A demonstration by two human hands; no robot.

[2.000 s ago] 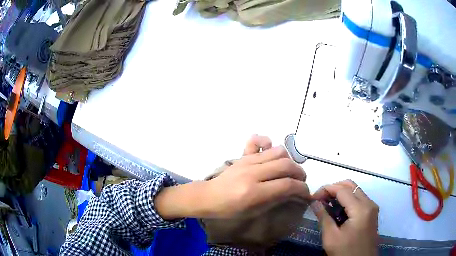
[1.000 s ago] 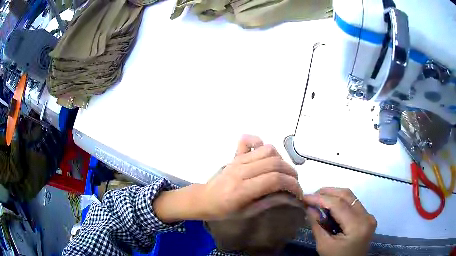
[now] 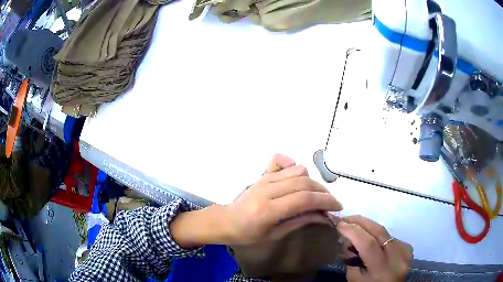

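An olive-brown garment piece [image 3: 289,250] hangs over the table's near edge, bunched under my left hand. My left hand [image 3: 276,204] lies over the piece and holds its rim, fingers pointing right. My right hand [image 3: 375,248], with a ring on one finger, pinches the rim close to my left fingertips. A small dark tool [image 3: 354,258], possibly thread snips, is held inside my right hand; most of it is hidden by the fingers.
A white sewing machine head [image 3: 413,55] with a blue stripe stands at the right. Red-handled scissors [image 3: 470,213] and a yellow loop [image 3: 486,193] lie below it. A pile of folded olive cloth [image 3: 105,60] is at the upper left, loose olive cloth [image 3: 309,12] at the far edge.
The dark tool, clearly visible between my right fingers before, is now mostly covered. My right fingers have closed in on the cloth rim beside my left hand.
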